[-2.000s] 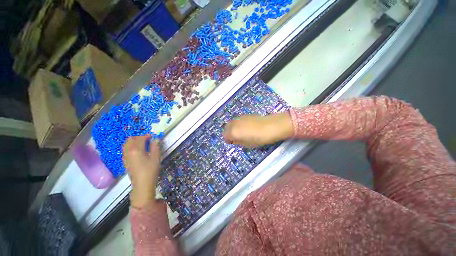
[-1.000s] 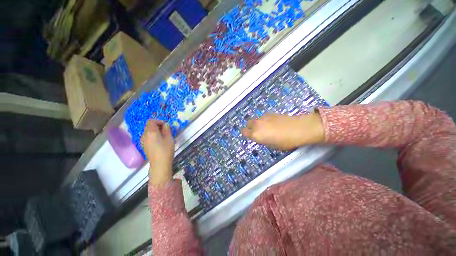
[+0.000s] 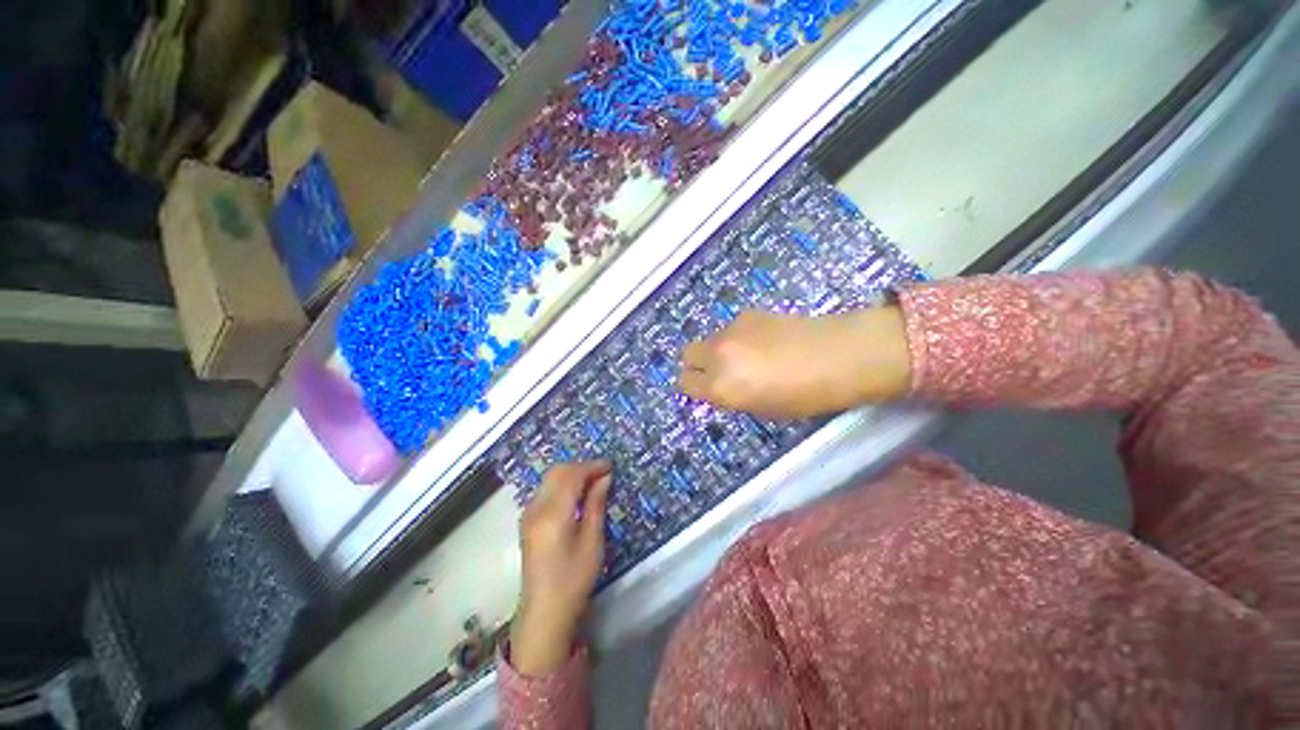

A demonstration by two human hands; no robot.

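The circuit board panel [image 3: 670, 385] lies between the conveyor rails, with rows of small dark and blue parts on it. My left hand [image 3: 562, 549] is over the panel's lower left end, thumb and fingertips close together; whether a part is between them cannot be made out. My right hand [image 3: 798, 367] is low over the panel's middle right, fingers bent down and bunched; its fingertips are blurred and no held part can be told. Loose blue components [image 3: 414, 350] are heaped on the parts tray [image 3: 307, 492], with brown-red components [image 3: 549, 186] beyond them.
A pink-purple bin [image 3: 342, 424] lies at the left end of the blue heap. Cardboard cartons [image 3: 228, 271] and a blue crate [image 3: 463, 50] are behind the tray. Dark panels [image 3: 257, 585] stand at the lower left. White rails [image 3: 670, 235] edge the panel.
My left hand has moved from the blue heap down and right onto the panel's left end. My right hand stays over the panel. The view has shifted a little.
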